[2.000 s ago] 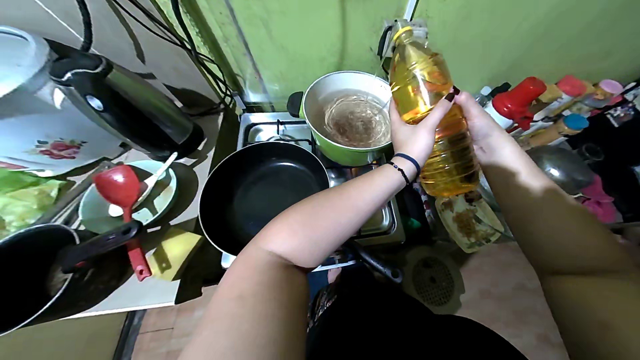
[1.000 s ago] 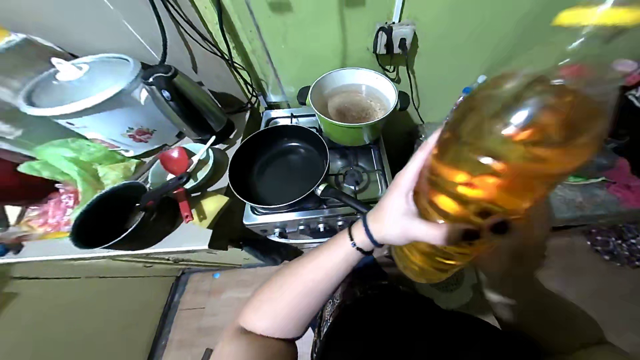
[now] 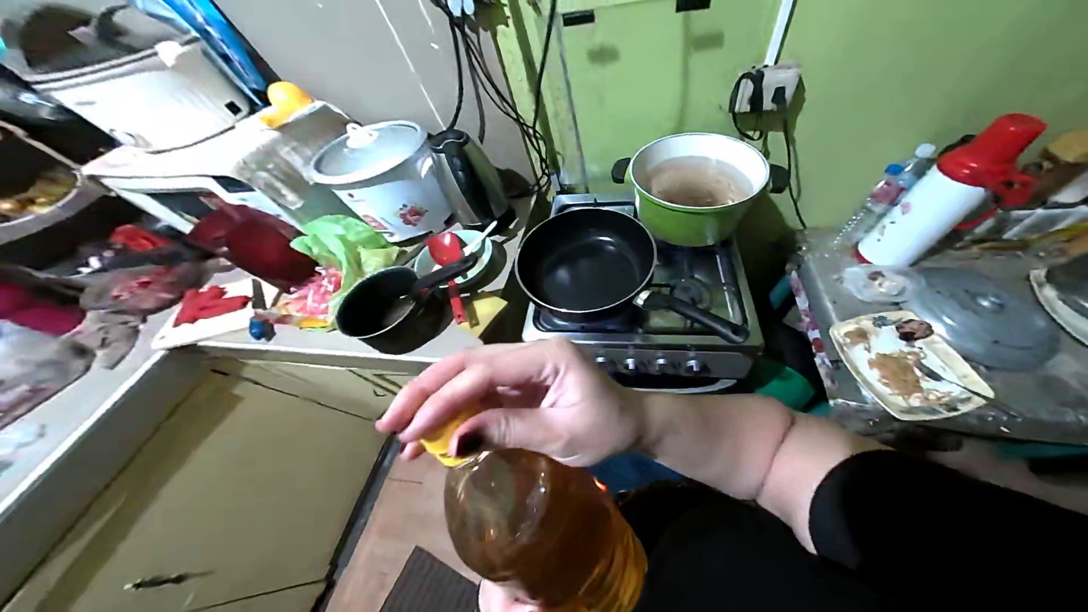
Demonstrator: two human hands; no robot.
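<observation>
A clear plastic bottle of golden oil [image 3: 544, 518] is tilted in front of my body, its neck toward the upper left. My right hand [image 3: 531, 399] reaches in from the right, with thumb and fingers around the bottle's yellow cap [image 3: 446, 438]. Only a sliver of my left hand [image 3: 503, 597] shows at the bottom edge, against the bottle's side; the rest is hidden. Beyond them, a black frying pan [image 3: 586, 262] and a green pot [image 3: 699, 200] of cloudy liquid stand on a gas stove [image 3: 680, 336]. No food shows in the pan.
On the left counter [image 3: 255, 350] are a black saucepan [image 3: 393, 314], a bowl with a red ladle [image 3: 446, 251], a rice cooker [image 3: 382, 183] and an electric kettle [image 3: 469, 178]. At right, a table holds a plate with food remains [image 3: 909, 365], a lid [image 3: 986, 323] and a thermos [image 3: 943, 191].
The bottle has moved down and left, its cap now low in view. My right hand has moved onto the cap. My left hand has dropped almost out of sight. The view has swung left.
</observation>
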